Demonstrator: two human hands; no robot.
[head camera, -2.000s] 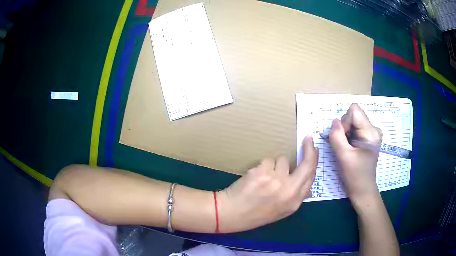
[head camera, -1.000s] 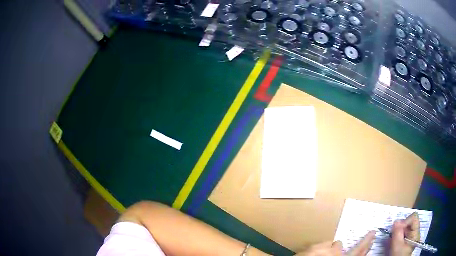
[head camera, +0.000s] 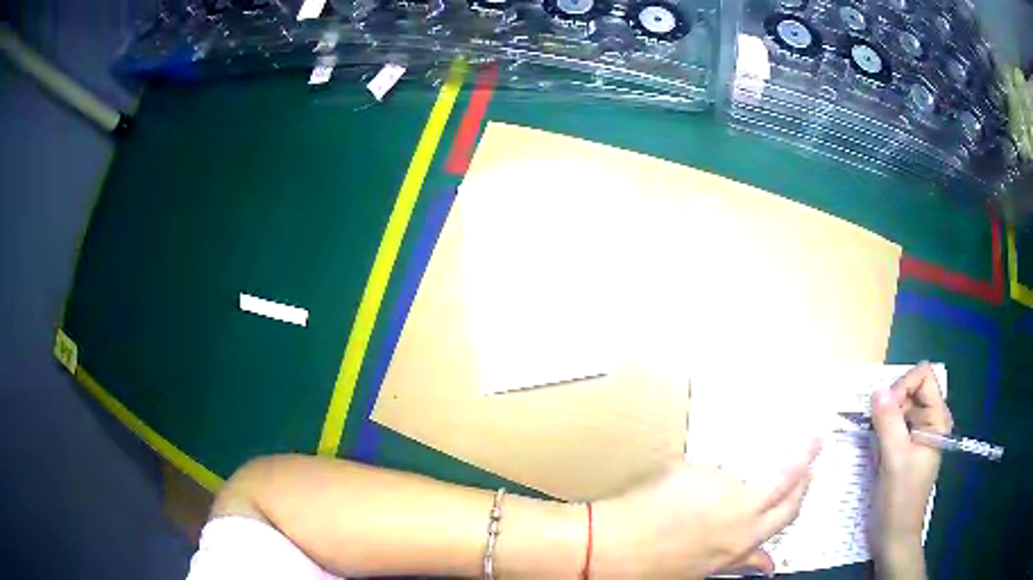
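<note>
The white record sheet (head camera: 844, 499) lies at the right, overlapping the cardboard sheet (head camera: 634, 431); its left part is washed out by glare. My right hand (head camera: 910, 453) grips a pen (head camera: 961, 442) with a clear patterned barrel, its tip at the ruled lines. My left hand (head camera: 702, 515) lies on the sheet's lower left, fingers extended towards the pen tip, holding nothing. A second white paper (head camera: 544, 329) lies on the cardboard, most of its outline lost in glare; only its lower edge shows clearly.
Clear blister trays with round black parts (head camera: 792, 33) stand stacked along the back. A small white label (head camera: 273, 309) lies on the green mat (head camera: 215, 227) at left. More white labels (head camera: 386, 80) are by the trays. Yellow, red and blue tape marks the mat.
The head view dipped left and up to the trays, then swung partly back right. Glare now covers the cardboard's middle. The pen stays in my right hand on the sheet.
</note>
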